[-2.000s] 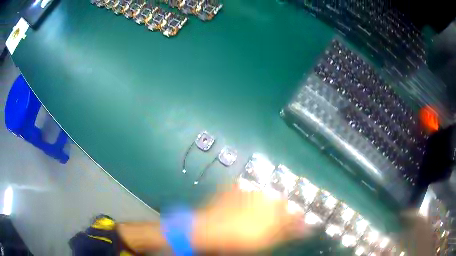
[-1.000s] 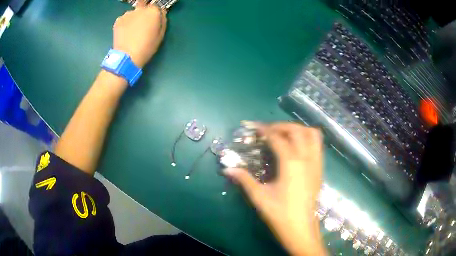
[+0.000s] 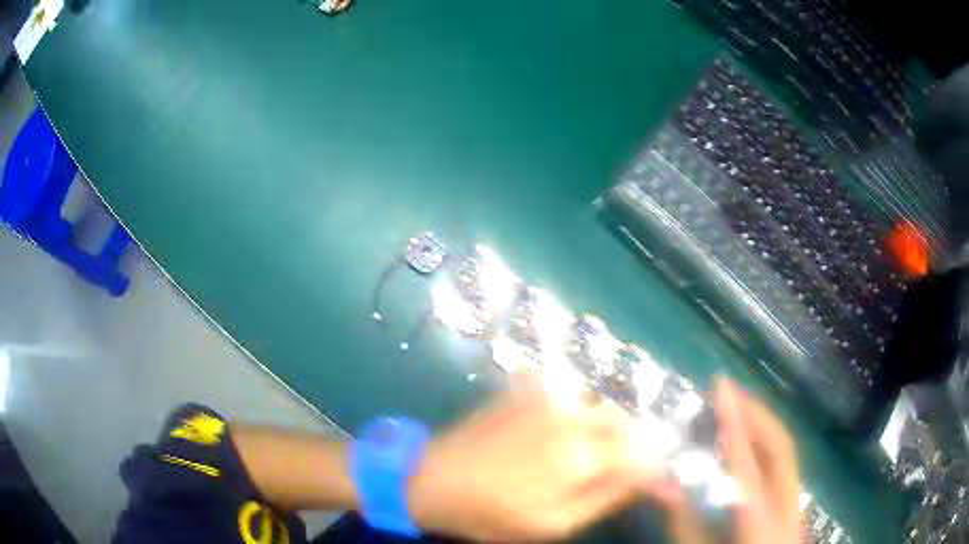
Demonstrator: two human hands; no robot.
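One wired unit [image 3: 426, 253] lies on the green bench top, its thin lead curving down to a white plug. A strip of shiny circuit boards [image 3: 542, 322] runs from beside it down to the right, with strong glare. My left hand [image 3: 531, 457], blurred, with a blue watch at the wrist, is over the lower side of the strip. My right hand [image 3: 749, 462], also blurred, is at the strip farther right, its fingers beside the boards. Glare and blur hide whether either hand grips a board.
Clear blister trays [image 3: 786, 228] with rows of black parts stand at the right. A loose board pile [image 3: 935, 515] is at the lower right. A red-orange thing [image 3: 908, 248] is by the trays. A blue stool [image 3: 37, 175] stands beyond the curved bench edge.
My left hand has come back from the far rows to the strip. My right hand has moved down and right from the boards it held. Boards now cover the second wired unit's place.
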